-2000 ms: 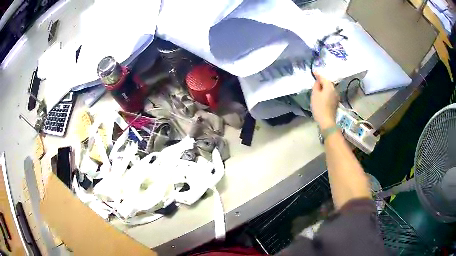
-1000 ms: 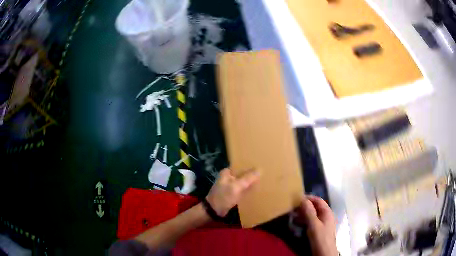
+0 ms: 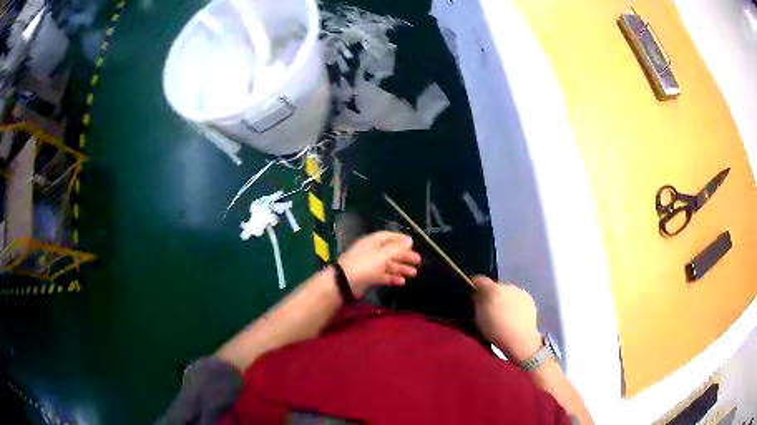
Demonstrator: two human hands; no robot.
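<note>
The brown cardboard piece (image 3: 432,244) shows almost edge-on as a thin tan line, slanting up and left over the floor. My right hand (image 3: 506,317), with a watch on the wrist, grips its lower end. My left hand (image 3: 382,259), with a dark wristband, is left of the piece, apart from it and empty, its fingers loosely bent. Both hands are in front of my red-clad lap.
The orange card pattern (image 3: 656,158) lies on white sheets on the table at right, bearing shears (image 3: 687,202), a dark weight (image 3: 709,256) and a metal block with a handle (image 3: 648,55). A white scrap bin (image 3: 286,120) and offcuts (image 3: 264,217) are on the green floor.
The cardboard piece has turned from flat-on to nearly edge-on. My left hand has come off it. The view has shifted, showing more of the pattern and bin.
</note>
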